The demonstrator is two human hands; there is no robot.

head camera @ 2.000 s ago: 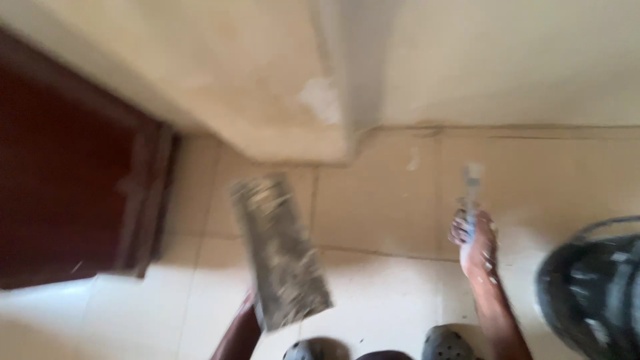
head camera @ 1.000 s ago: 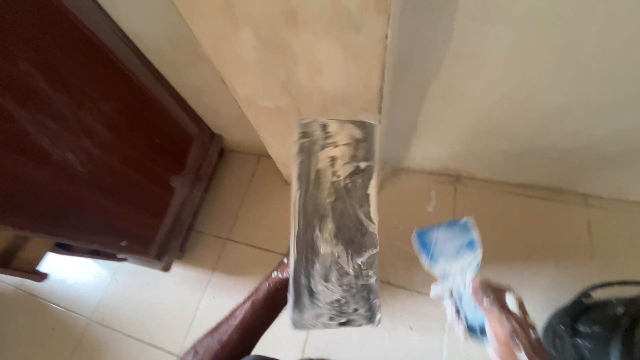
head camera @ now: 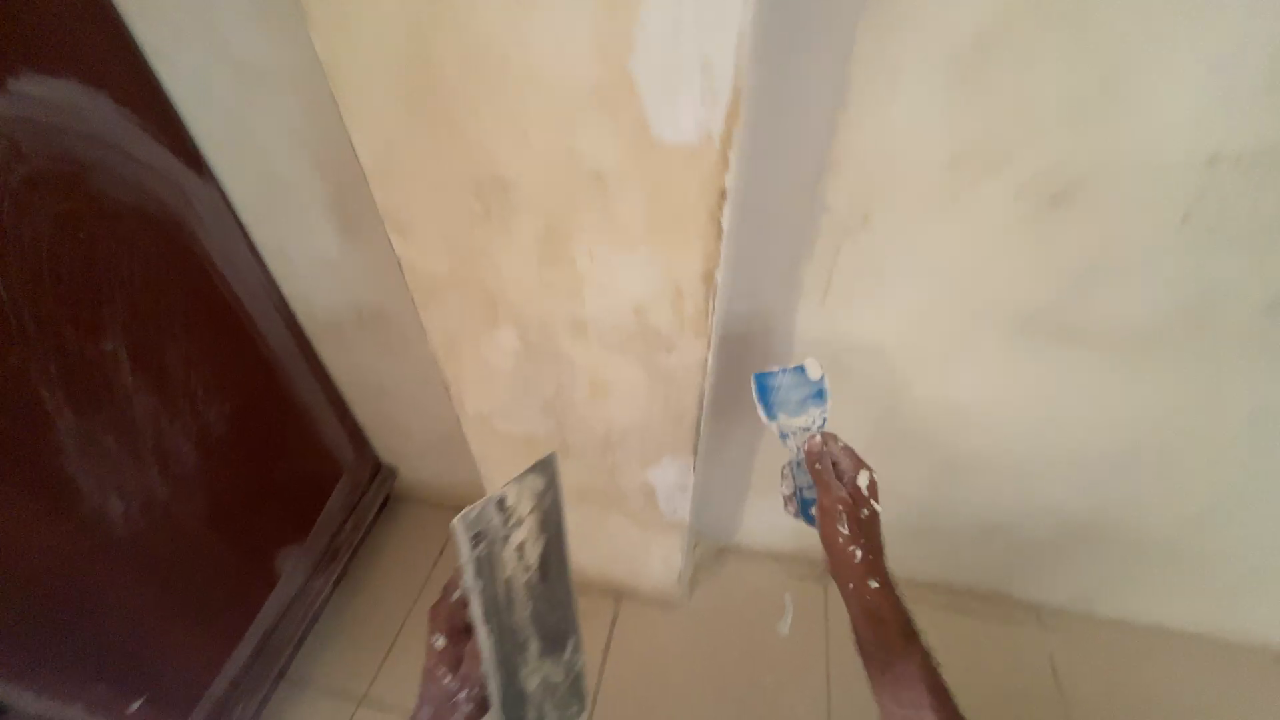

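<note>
My left hand point(head camera: 455, 640), spotted with white filler, grips a rectangular metal plastering trowel point(head camera: 530, 590) from behind; its flat face is smeared with pale paste, and its handle is hidden. In my right hand point(head camera: 845, 490) is a blue putty knife point(head camera: 793, 395), blade up, with white paste on its blade and neck. The knife is in front of the wall to the right of the wall corner point(head camera: 712, 300); I cannot tell whether it touches. White filler patches point(head camera: 685, 70) mark the yellowish wall face left of that corner.
A dark red wooden door or panel point(head camera: 150, 400) stands at the left, with pale smears on it. Beige floor tiles point(head camera: 720, 650) run along the foot of the walls, with a white smear point(head camera: 785, 613) on one.
The view has tilted up to the walls, and the black bucket seen at the right is out of frame. The trowel, upright in the middle a second ago, is now lower left and tilted.
</note>
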